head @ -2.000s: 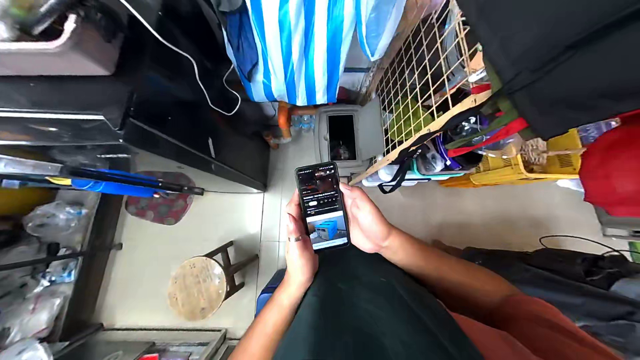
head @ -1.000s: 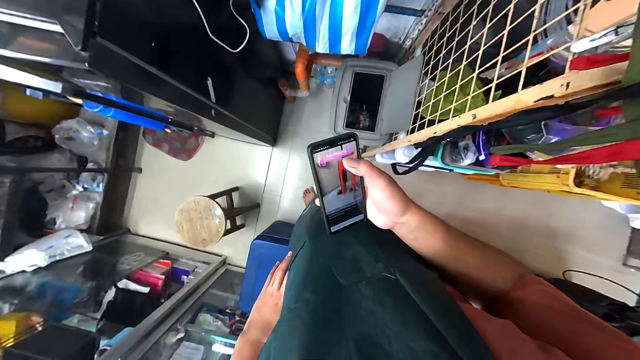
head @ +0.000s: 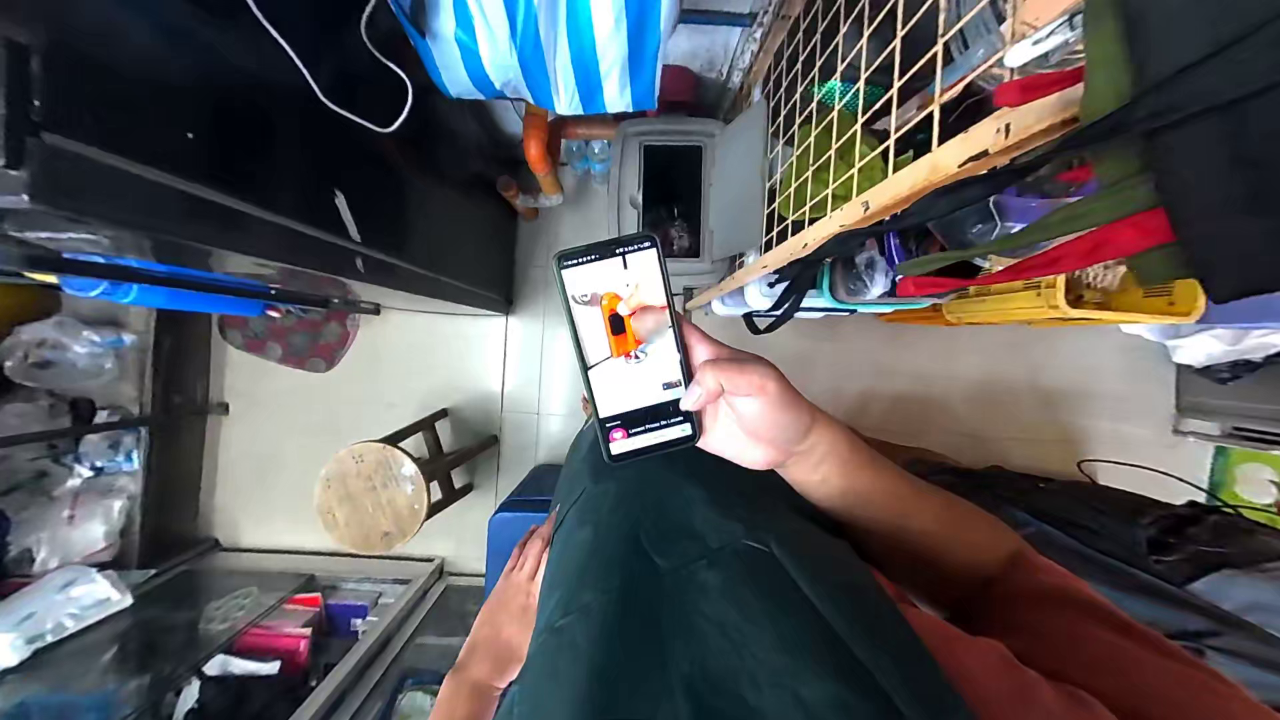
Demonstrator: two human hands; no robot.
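A smartphone (head: 630,345) with a dark case is held upright over my lap by my right hand (head: 745,405). Its lit screen shows an orange object on a pale background. The right thumb lies at the lower right edge of the screen, and the fingers behind the phone are mostly hidden. My left hand (head: 515,590) rests flat beside my thigh in dark green trousers (head: 680,560), against a blue seat (head: 510,515). Nothing shows in that hand, though part of it is hidden by the leg.
A round wooden stool (head: 372,497) stands on the tiled floor at left, above a glass display case (head: 430,575). Black cabinets (head: 270,170) fill the upper left. A wire-grid rack (head: 850,130) and yellow crate (head: 1080,300) are at right. Near the top is a small grey open-doored cabinet (head: 625,190).
Two seconds ago both hands were at the phone; my left hand has since dropped beside my thigh. The screen's picture has changed, and my right thumb has moved from mid-screen to the lower edge.
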